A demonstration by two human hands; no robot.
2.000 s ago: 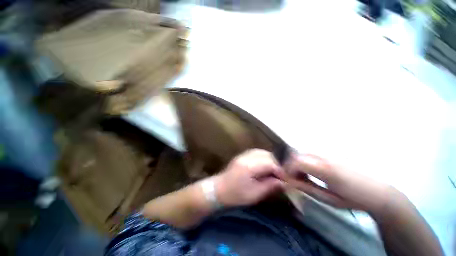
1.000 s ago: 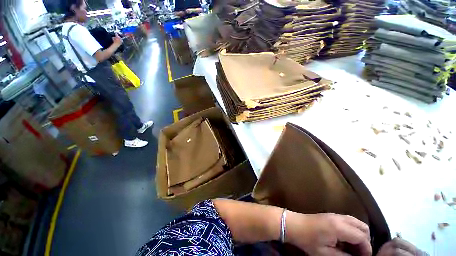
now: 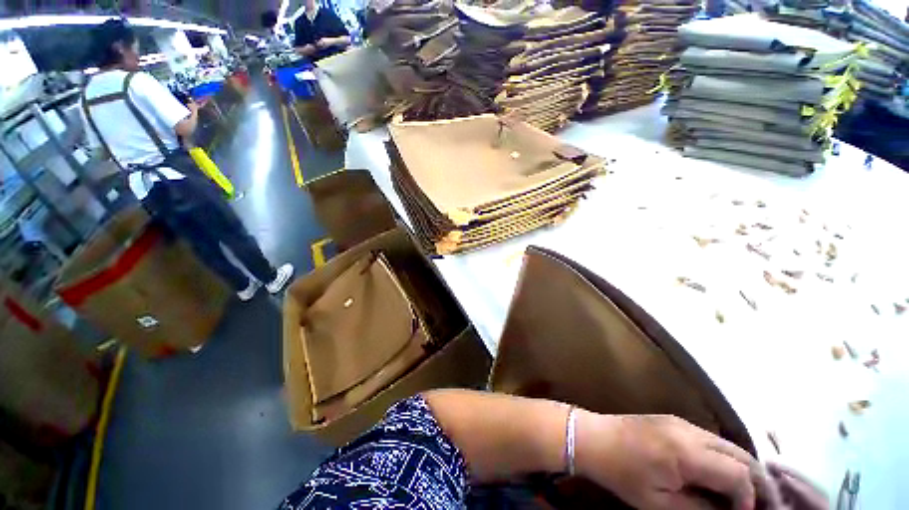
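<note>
The brown fabric piece [image 3: 608, 359] stands over my lap against the table edge, its dark curved edge running down to my hands. My left hand [image 3: 678, 463] is at the near right end of that edge, fingers bent and closed on the piece. My right hand [image 3: 797, 490] touches it at the bottom edge of the picture, mostly cut off, so its grip cannot be told. The pointed metal tips of a tool [image 3: 847, 491] show just right of it.
A stack of brown pieces [image 3: 488, 169] lies on the white table [image 3: 638, 239]. Grey pieces [image 3: 743, 100] and more brown piles stand behind. Offcuts [image 3: 777, 284] are scattered right. A carton of brown pieces [image 3: 299, 398] is on the floor left. A person [image 3: 140, 115] stands in the aisle.
The view has turned, so the table, stacks and carton sit further left. My hands stay together at the piece's edge. The metal tips have come into view at lower right.
</note>
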